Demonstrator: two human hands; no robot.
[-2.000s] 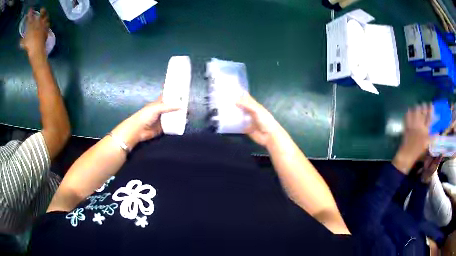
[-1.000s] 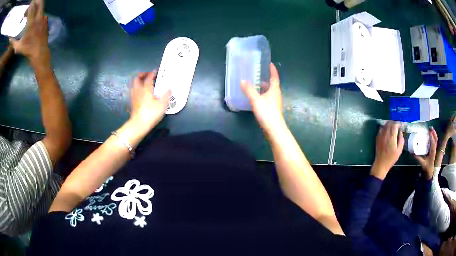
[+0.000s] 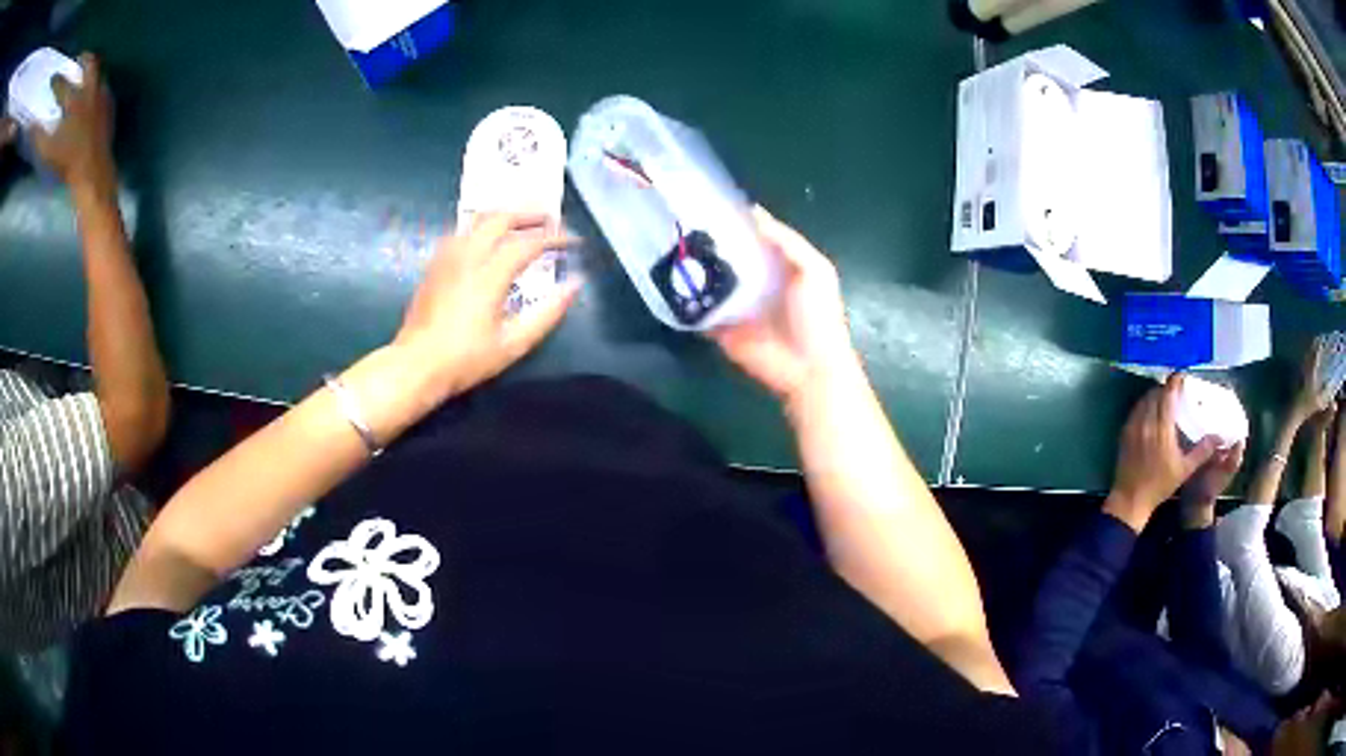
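The white oval cover [image 3: 509,177] lies on the green bench in front of me, its round slotted vents facing up. My left hand [image 3: 480,288] rests over its near half, fingers slightly blurred; whether it grips the cover is hard to tell. My right hand [image 3: 790,310] holds the translucent housing [image 3: 620,222] by its near right side, tilted with the far end to the left. A black cooling fan [image 3: 694,278] with thin red and dark wires shows at its near end. The two pieces are close side by side.
An open white carton [image 3: 996,163] with white pieces inside stands at right, beside blue and white boxes [image 3: 1233,163] and an open blue box [image 3: 1174,328]. Another blue and white box [image 3: 399,37] is at the far edge. Neighbouring workers' hands hold white parts on both sides.
The housing has turned and moved left towards the cover, and its fan now shows. The cover has turned more upright in view. My left hand has shifted right over the cover's near end.
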